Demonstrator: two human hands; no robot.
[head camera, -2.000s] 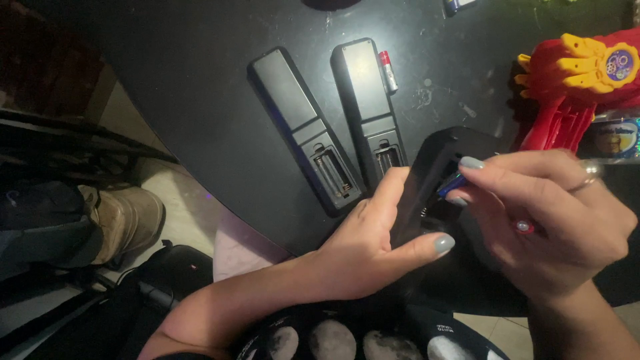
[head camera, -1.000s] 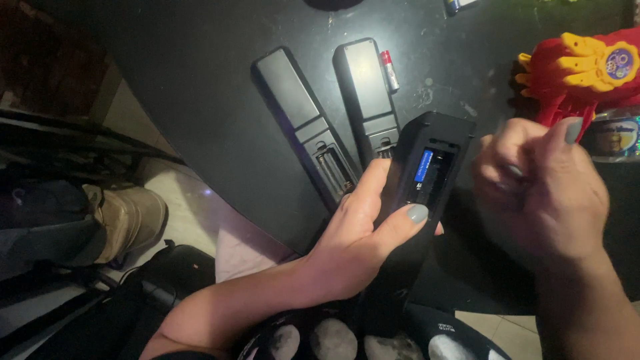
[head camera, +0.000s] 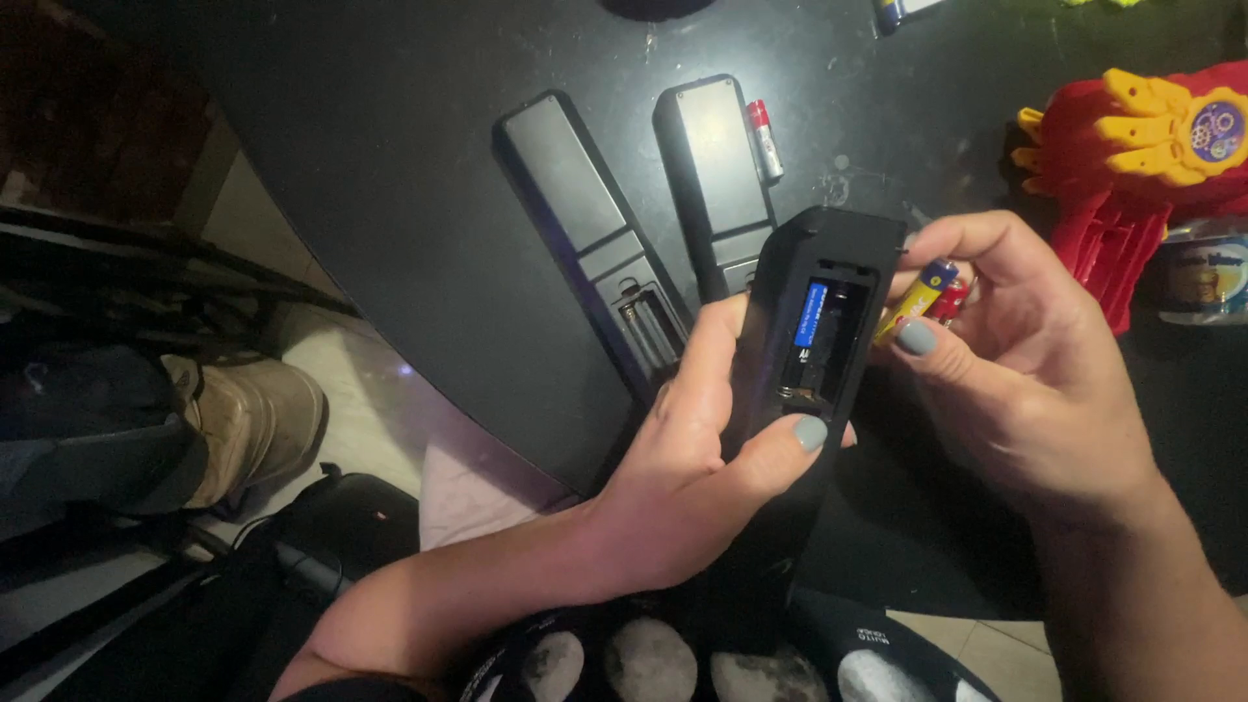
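My left hand grips a black remote control, back side up, its battery compartment uncovered. Inside, a blue-and-black battery lies along the left side; the other side shows no battery. Between thumb and fingers my right hand holds a yellow-and-blue battery beside the remote's right edge, with a red-ended battery also within the fingers. Beyond my hands, a second remote with an uncovered compartment and a third remote lie on the table. A red-and-white battery rests against the third one.
A red and yellow plastic toy is at the right, above a clear container with a label. The dark table's curved edge runs at the left. Brown boots and a black bag are beyond it.
My right hand was at the remote's compartment with a blue battery, then moved away to the right; now it is back beside the remote with the yellow-and-blue battery showing.
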